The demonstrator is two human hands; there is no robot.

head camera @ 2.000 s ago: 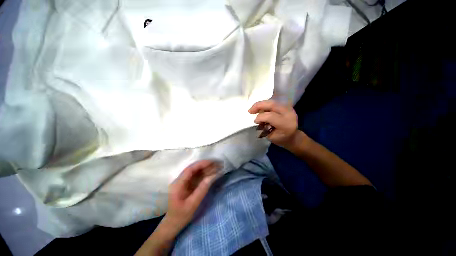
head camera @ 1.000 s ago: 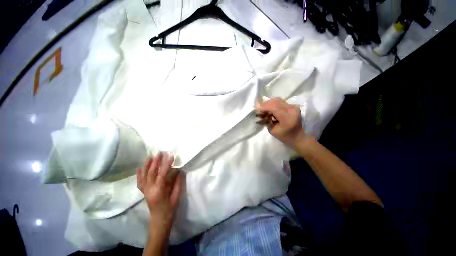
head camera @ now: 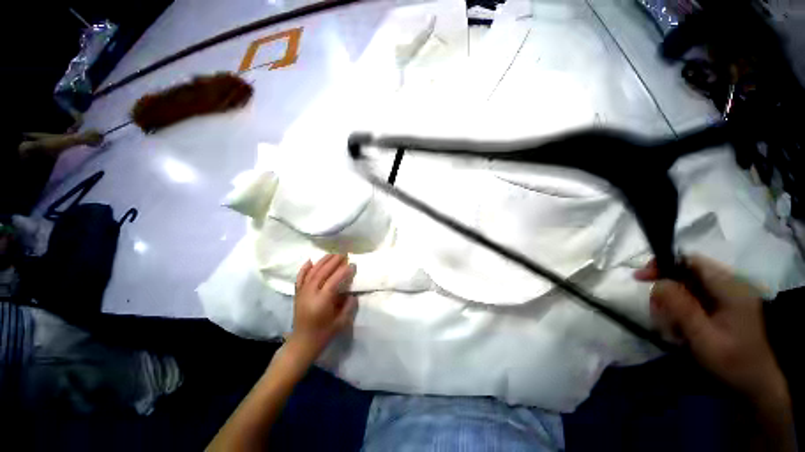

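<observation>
A white jacket lies spread before me over other white cloth, its edges bright and hard to separate. My left hand rests on its lower left part, palm down, fingers slightly apart, holding nothing. My right hand, blurred at the lower right, grips a black plastic hanger and holds it above the jacket. The hanger is tilted, with its far end towards the upper middle. The snips seen earlier in my right hand cannot be made out.
A brown fluffy duster is at the upper left, its handle held by another person's hand. Orange tape marks the white table. A dark garment on a hanger hangs at the left. Dark tangled items are at the upper right.
My right hand has left the jacket edge and now holds up the black hanger. My left hand still rests on the jacket. The view has swung left, showing the duster and another person's hand.
</observation>
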